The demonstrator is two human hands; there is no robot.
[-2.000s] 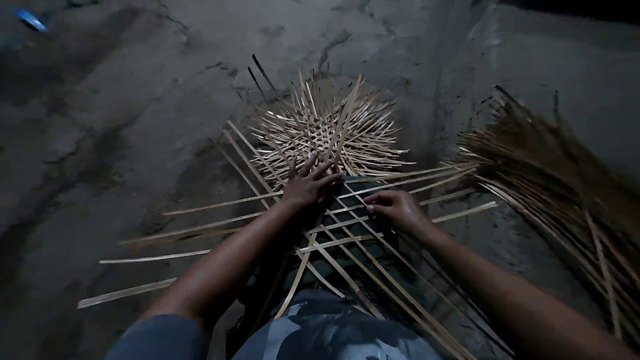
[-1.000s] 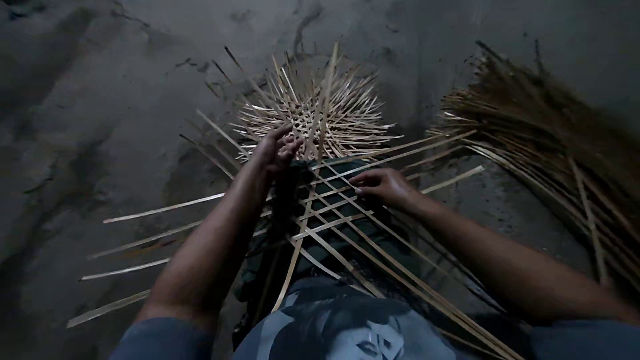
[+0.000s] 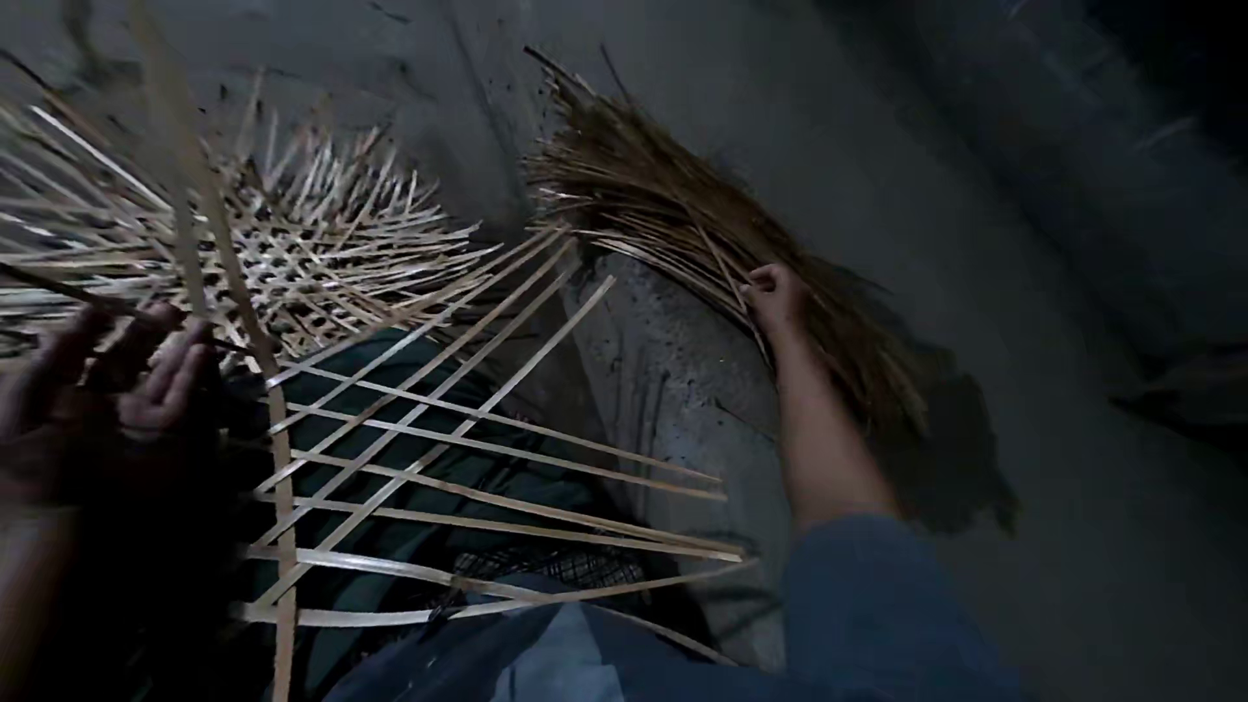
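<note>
An open lattice of crossed woven strips (image 3: 419,478), likely bamboo or cane, lies across my lap. At its left edge my left hand (image 3: 117,390) is raised, palm partly up and fingers spread; it is in shadow and I see no strip gripped in it. One long strip (image 3: 278,468) runs upright past that hand. My right hand (image 3: 775,292) is at the bundle of loose strips (image 3: 682,195) on the right, thumb and fingertips pinched at a single strip on its near side.
Several woven pieces with strip ends sticking out, in a stack (image 3: 302,244), lie on the concrete floor (image 3: 643,361) beyond my knees at the left. Long strip ends of the lattice reach out over the floor between my lap and the bundle.
My right hand has left the lattice and reached out to the bundle of strips. My left hand has turned more palm up. The view has swung to the right.
</note>
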